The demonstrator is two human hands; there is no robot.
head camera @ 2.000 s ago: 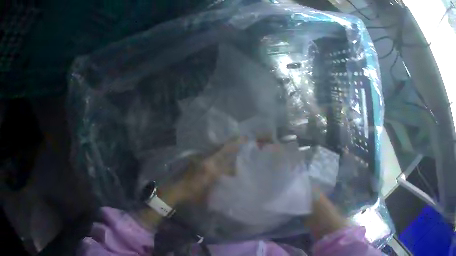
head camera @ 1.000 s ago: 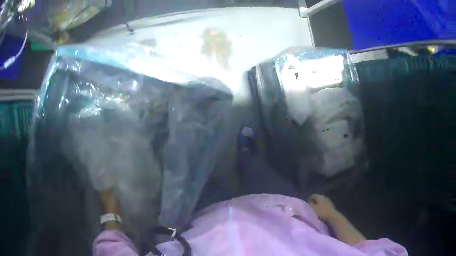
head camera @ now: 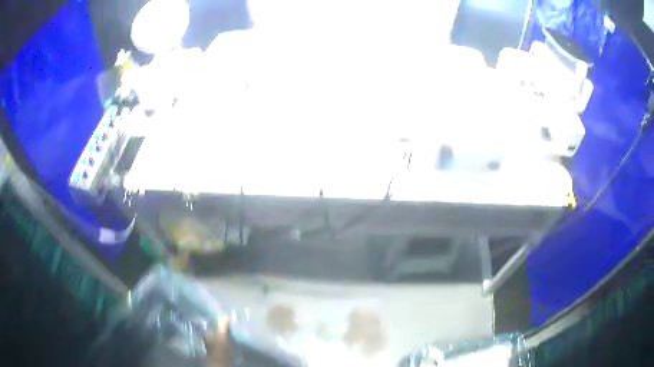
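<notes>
My left hand [head camera: 219, 345] shows small and blurred at the bottom edge, left of centre. It lies at a crate covered in clear plastic [head camera: 172, 297]; its fingers cannot be made out. A second plastic-covered crate [head camera: 466, 355] is cut off by the bottom edge at the right, with something bright white in it. My right hand is out of the picture.
A long white bench [head camera: 323, 195], strongly overexposed, spans the view ahead. Power meters [head camera: 97, 154] stand at its left end, a round white fan [head camera: 160, 26] behind them. White units [head camera: 563, 132] lie at the right. Blue curtains [head camera: 595, 276] hang on both sides.
The view has swung up from the two plastic-covered crates to the bench. The crates now show only at the bottom. My right hand has left the picture.
</notes>
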